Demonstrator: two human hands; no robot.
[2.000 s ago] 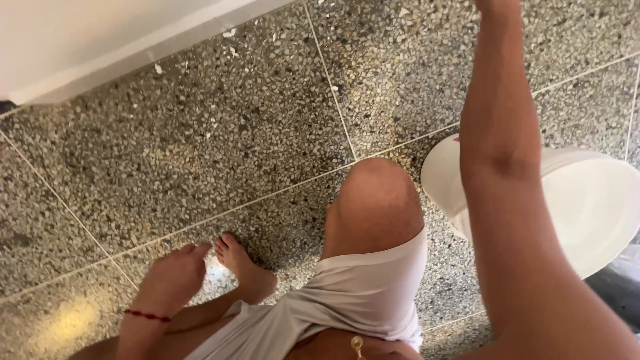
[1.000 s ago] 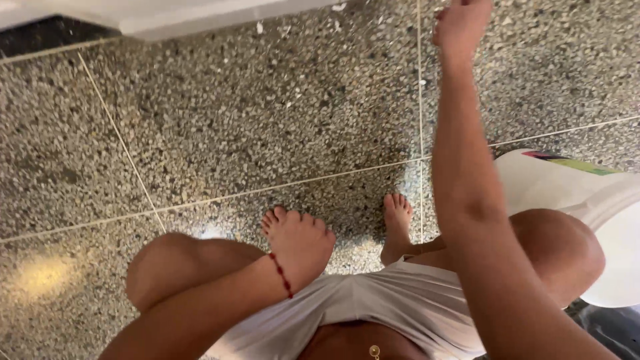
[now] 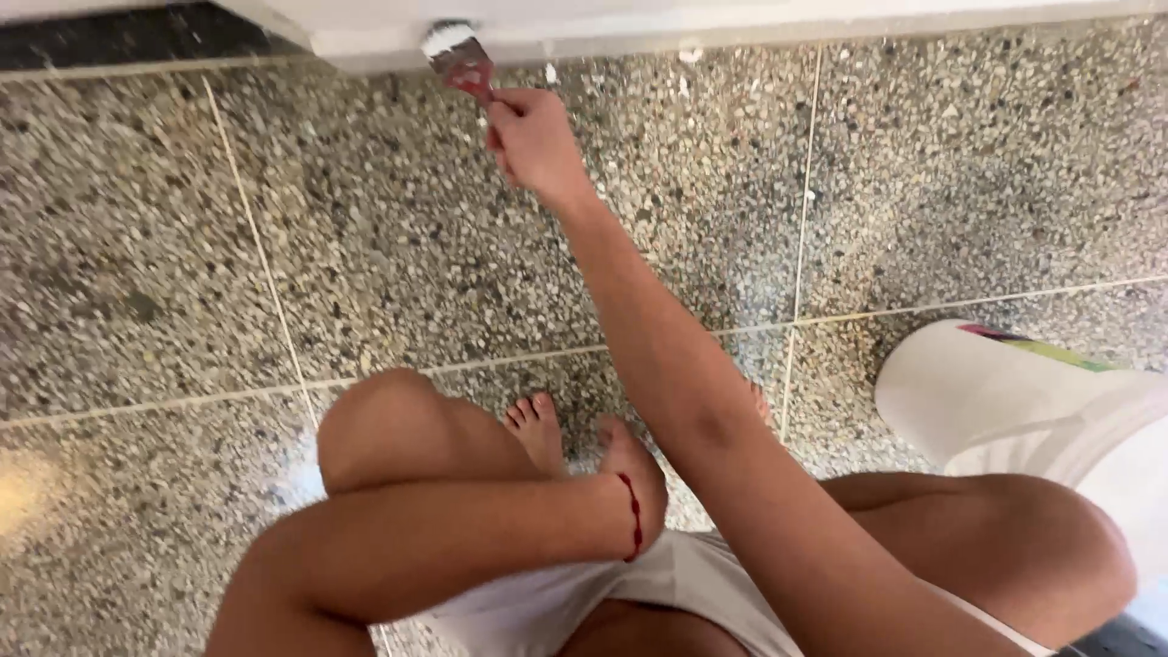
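My right hand (image 3: 540, 144) grips the red handle of a putty knife (image 3: 464, 66), with my arm stretched forward over the floor. White paste covers part of the metal blade, which is at the foot of the white wall (image 3: 602, 26); whether it touches the wall I cannot tell. My left hand (image 3: 643, 484), with a red bracelet at the wrist, hangs bent between my knees above the bare feet. No object shows in it, though its palm is hidden and its fingers are blurred.
A white plastic bucket (image 3: 949, 392) with a coloured label stands at the right, beside my right knee. White specks lie on the speckled terrazzo floor (image 3: 438, 228) along the wall's foot. A dark strip (image 3: 137, 36) runs along the top left.
My right hand has come into fuller view, reaching to the wall's foot; the putty knife shows only now. My left hand has moved inward between the knees. The view has shifted.
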